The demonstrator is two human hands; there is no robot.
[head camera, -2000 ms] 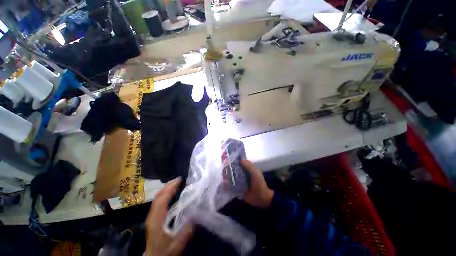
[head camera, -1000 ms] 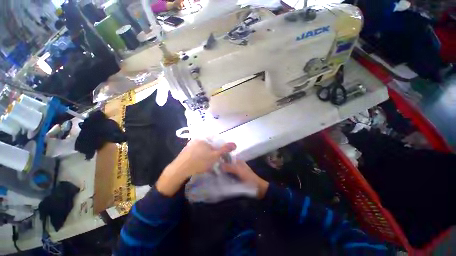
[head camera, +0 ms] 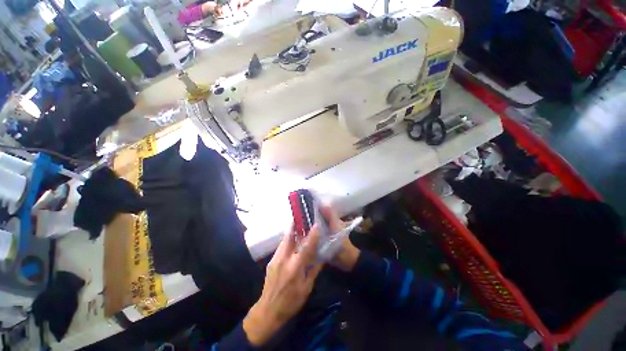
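A small bundle [head camera: 302, 214] with red, black and white stripes sticks up between my hands, partly wrapped in a clear plastic bag [head camera: 329, 245]. My left hand [head camera: 285, 284] grips it from the left, fingers around its lower part. My right hand [head camera: 341, 248] holds the bag and the bundle from the right, its fingers partly hidden. Both hands are bare, in front of the table's front edge. A black garment piece [head camera: 182, 212] lies left of the needle area and hangs over the front edge. The white sewing machine [head camera: 302, 103] stands behind my hands.
Black scissors [head camera: 427, 129] lie at the right end of the machine bed. A red crate [head camera: 480, 274] with black cloth is at the right below the table. Brown cardboard [head camera: 122, 264] with yellow tape and crumpled black scraps [head camera: 103, 203] lie at left. A person's sleeve [head camera: 197, 11] shows at the back.
The plastic bag is now gathered small around the bundle, whose striped end shows. My hands have turned upright around it. The view has shifted, so the machine appears further left and more of the crate shows.
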